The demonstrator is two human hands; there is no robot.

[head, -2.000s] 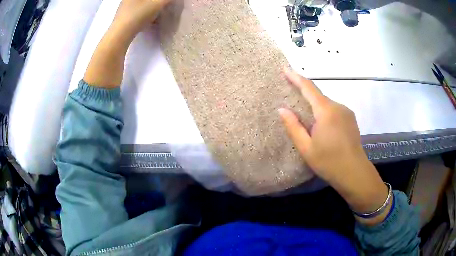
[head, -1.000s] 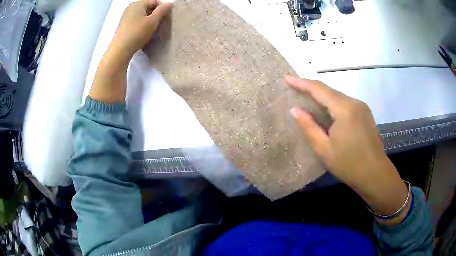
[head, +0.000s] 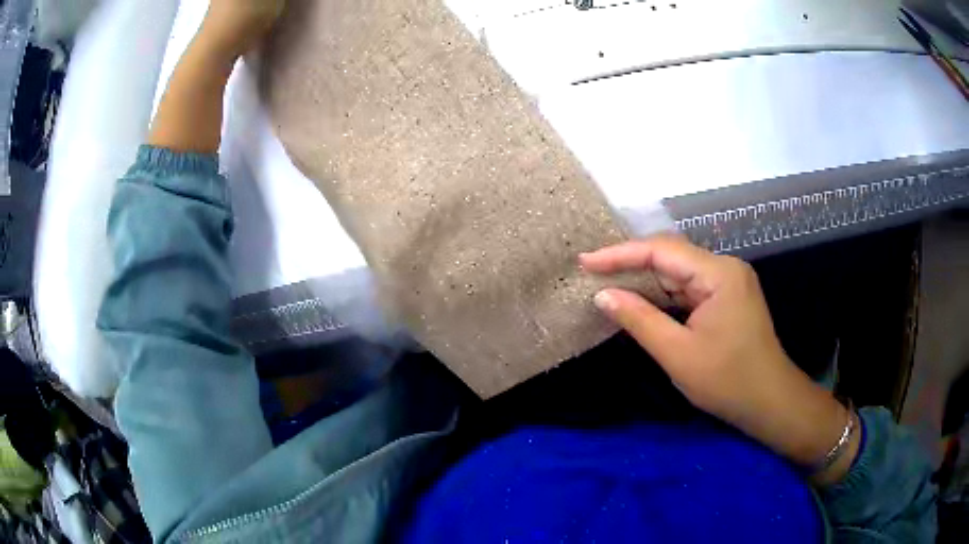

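Observation:
The brown flecked cut panel (head: pixel 446 202) lies slanted over the white tabletop, its lower end hanging past the front edge. A thin white translucent sheet (head: pixel 650 220) shows at its right edge and also below its left side. My right hand (head: pixel 691 319) pinches the panel's lower right edge between thumb and fingers. My left hand (head: pixel 250 19) is at the panel's upper left edge, cut off by the top of the picture; its fingertips are hidden, so its grip cannot be told.
A grey measuring tape (head: pixel 829 213) runs along the table's front edge. Snips with dark points and coloured handles (head: pixel 935 51) lie at the upper right. Part of the needle plate (head: pixel 582 4) shows at the top edge. Patterned cloth (head: pixel 80 468) is at the lower left.
The view has shifted, so the presser foot has left the picture. My right hand has moved from resting on the panel down to its lower right edge and pinches it. The panel lies lower and further left.

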